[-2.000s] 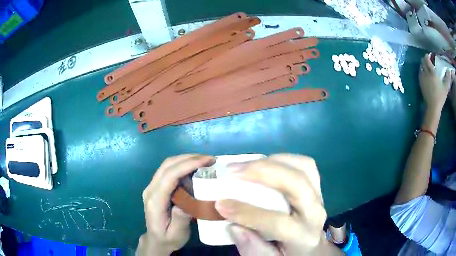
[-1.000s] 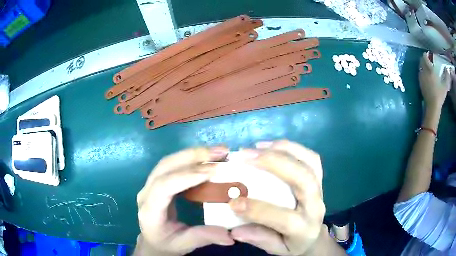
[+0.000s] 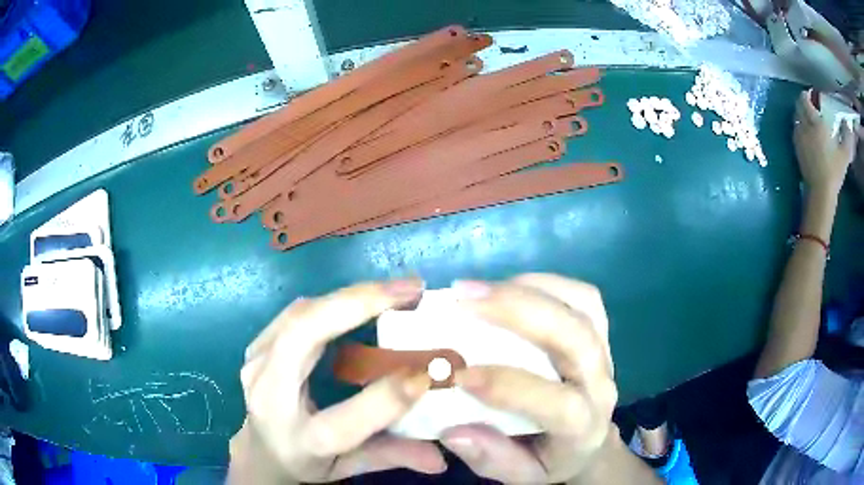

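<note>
A white housing (image 3: pixel 474 333) is held end-on between both hands, low in the middle of the view. A brown strap (image 3: pixel 384 364) lies against its end, with a white button (image 3: pixel 440 369) in the strap hole. My left hand (image 3: pixel 317 379) grips the housing's left side, a finger pressing the strap beside the button. My right hand (image 3: pixel 545 365) wraps the right side, its thumb near the button's right edge. The strap's other end is hidden.
A pile of loose brown straps (image 3: pixel 417 137) lies behind the hands. White buttons (image 3: pixel 654 116) are scattered to its right. Stacked white parts (image 3: pixel 66 317) stand at the left edge. A pale metal rail (image 3: pixel 189 116) crosses the back. Another person's arm (image 3: pixel 801 275) is at the right.
The strap tip, earlier covered by my right fingers, now shows with a white button in its hole. Since one second ago, a left finger has moved onto the strap beside the button.
</note>
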